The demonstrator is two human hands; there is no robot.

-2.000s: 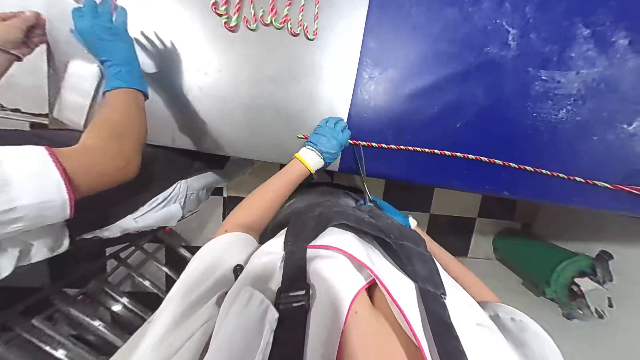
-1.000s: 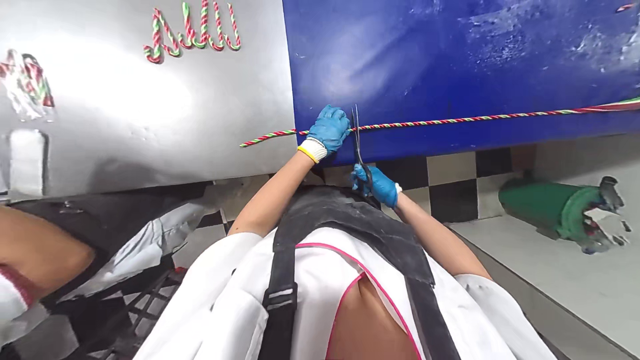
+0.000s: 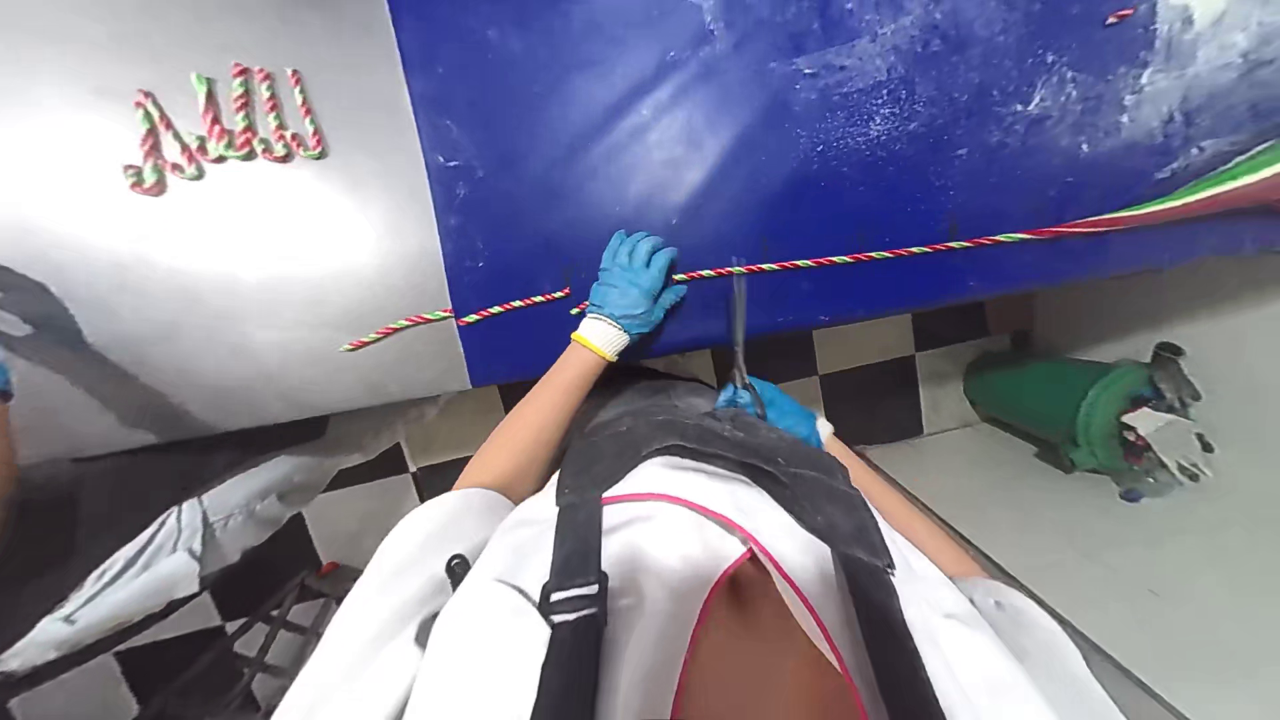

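A twisted red, white and green candy rope runs over the blue table surface from a thicker striped mass at the right edge. My left hand, in a blue glove, presses on the rope near the front edge; its fingers point away from me. Below and to the right, my gloved right hand holds metal scissors, whose blades reach the rope. Left of my left hand lie cut candy pieces: one on the blue surface, one reaching onto the metal table.
Several bent candy canes lie at the upper left on the metal table. A small candy bit is at the far upper right. A green cylinder stands off to the right. Part of another person's arm shows at the left edge.
Separate cut pieces now lie left of my left hand, where one longer end stuck out a second ago. The scissors have been raised to the rope since two seconds ago. The view has shifted right.
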